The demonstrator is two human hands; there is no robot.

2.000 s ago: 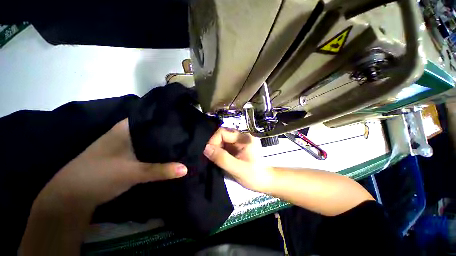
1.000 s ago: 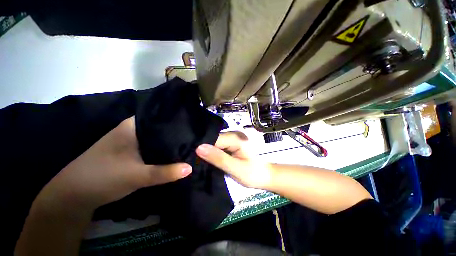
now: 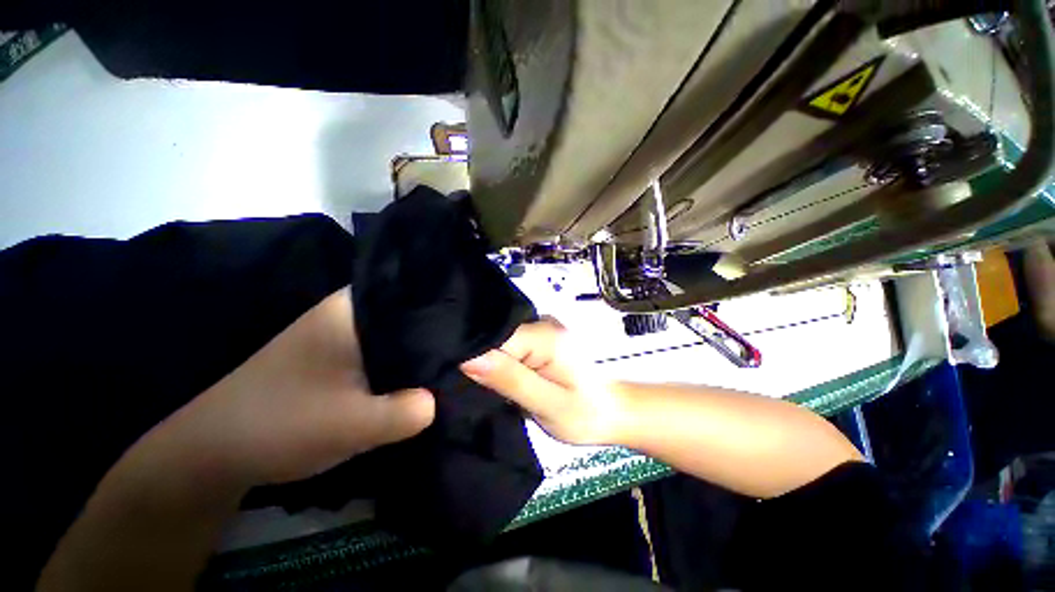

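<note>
Black fabric [image 3: 428, 289] is bunched between my hands and drapes over the table's front edge, left of the needle area. My left hand [image 3: 289, 393] grips the cloth from the left, thumb on top. My right hand [image 3: 544, 382] pinches the cloth's right side between thumb and fingers; some fingertips are hidden. The sewing machine head [image 3: 648, 127] stands behind the hands. The presser foot and needle area [image 3: 654, 272] shows no cloth under it. The dark ribbed roller [image 3: 646, 324] is beside it.
Thread snips [image 3: 729, 338] with a red and dark handle lie right of the roller. The table's green edge [image 3: 602, 480] runs along the front. More black cloth [image 3: 266, 44] lies at the back left. A blue plastic basket [image 3: 926, 439] is below at right.
The machine head appears shifted slightly right in view. My left hand and the bunched cloth have moved a little right, closer to my right hand. Both hands still hold the cloth.
</note>
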